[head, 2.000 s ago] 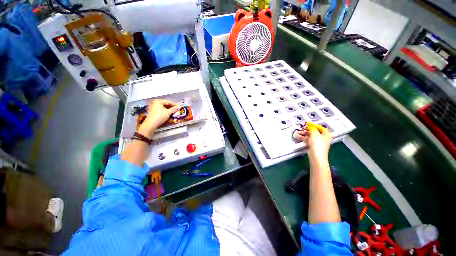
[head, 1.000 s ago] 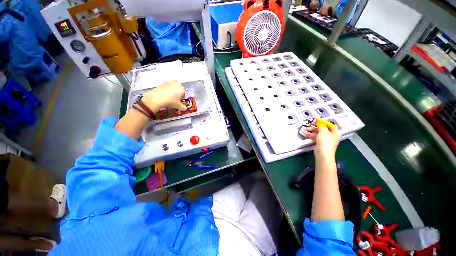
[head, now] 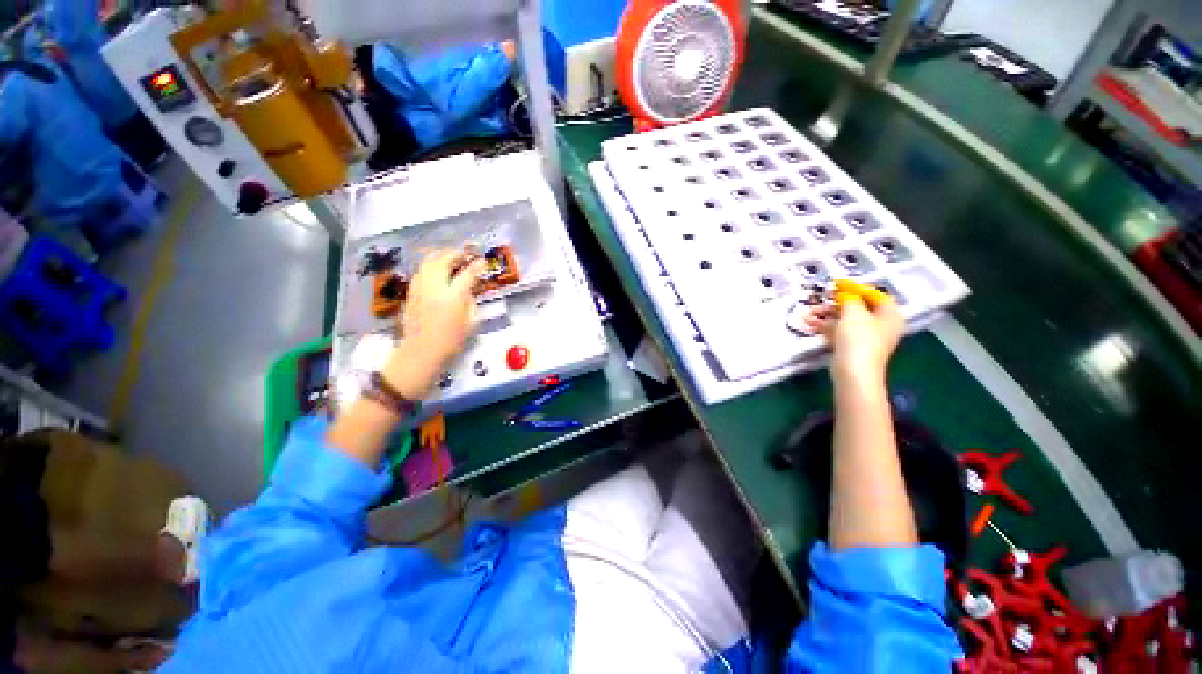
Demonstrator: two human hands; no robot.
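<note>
My left hand (head: 442,310) is at the orange-brown fixture (head: 500,267) on the bed of the press, fingertips on or just above it; whether it grips a part is hidden. A small dark part shows in the fixture's right side. My right hand (head: 863,329), with yellow finger cots, holds a small rounded watch module (head: 807,313) between its fingertips, over the near right corner of the white pocketed tray (head: 738,310). The tray has rows of square dark-centred pockets and is stacked on another.
The press head (head: 270,112) stands at far left. A red button (head: 518,357) is on the deck front, with a blue-handled tool (head: 543,407) below. Red clamps (head: 1028,612) lie at bottom right, beside a black bowl (head: 929,487). A red-orange fan (head: 682,59) stands behind the tray.
My left hand has moved back from over the fixture's right side, uncovering more of it. My right hand still holds the module near the tray corner. The camera view has shifted slightly.
</note>
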